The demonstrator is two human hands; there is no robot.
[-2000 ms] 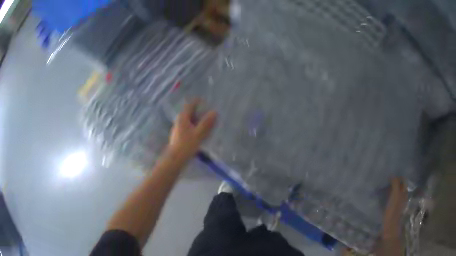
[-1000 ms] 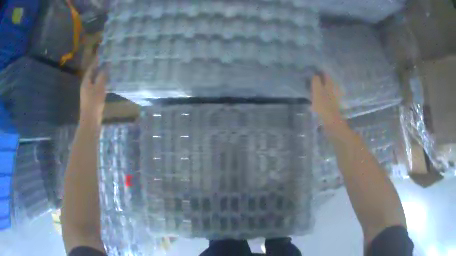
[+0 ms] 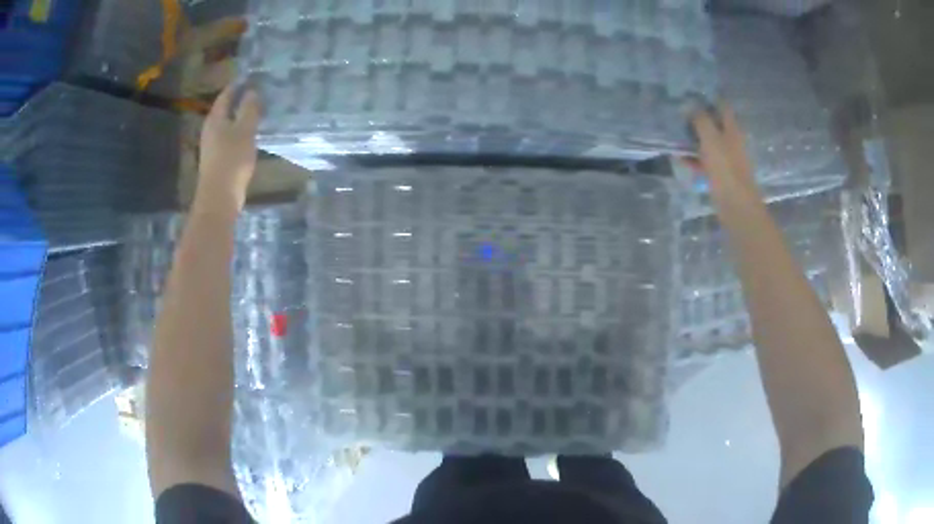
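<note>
A stack of empty blister trays [image 3: 481, 77], grey and translucent with ribbed rows, lies across the top middle. My left hand [image 3: 230, 133] grips its left near corner. My right hand [image 3: 719, 143] grips its right near corner. A second stack of nested trays [image 3: 492, 307] stands nearer to me, below the held one, with a dark gap between them. Its pockets show in rows. The fingertips of both hands are partly hidden at the tray edges.
Blue crates [image 3: 18, 297] stand at the left edge, beside grey tray stacks [image 3: 92, 164]. Film-wrapped trays [image 3: 268, 358] with a red mark lie left of the middle stack. More trays [image 3: 783, 113] and brown cardboard [image 3: 906, 194] are at the right. Orange strapping [image 3: 169, 46] shows at upper left.
Two seconds ago my hands were apart over a broad grey surface. Since one second ago both hands hold the upper stack, which has shifted slightly up and right in view.
</note>
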